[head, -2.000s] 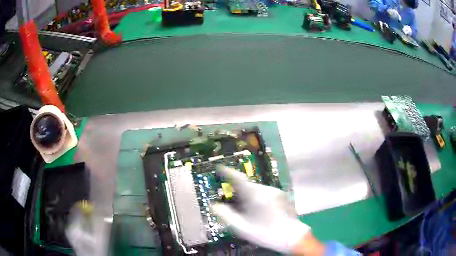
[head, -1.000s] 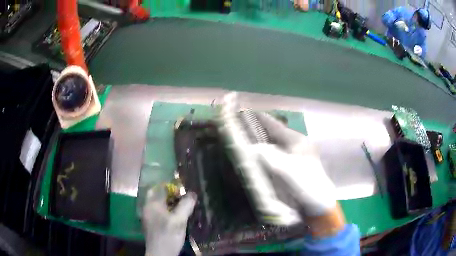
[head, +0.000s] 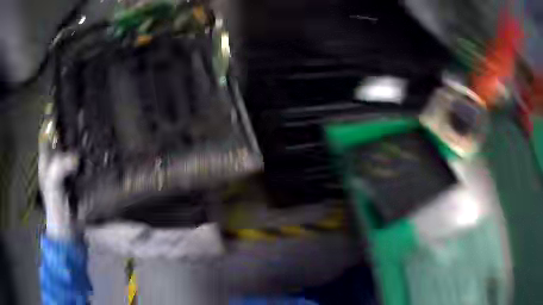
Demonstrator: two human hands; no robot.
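Note:
The frame is heavily blurred. A black solder pallet (head: 149, 101) with a pale lettered near edge is at the upper left, with green and orange pieces along its far edge. No circuit board can be made out in its dark middle. My left hand (head: 58, 173), in an off-white glove with a blue sleeve, is at the pallet's near left side and grips its edge; the fingers are partly hidden. My right hand is not in view. Whether the pallet rests on something cannot be told.
Stacked black totes (head: 303, 113) with a white label stand right of the pallet. Further right are the green bench edge (head: 390, 256), a shallow black tray (head: 402, 176) with yellow-green bits, and a round dark item (head: 458, 116) on a cream square. Yellow-black floor marking (head: 292, 231) lies below.
The view has swung left, away from the work mat. The pallet is now off the mat, at the upper left, with my left hand at its edge. My right hand has left view.

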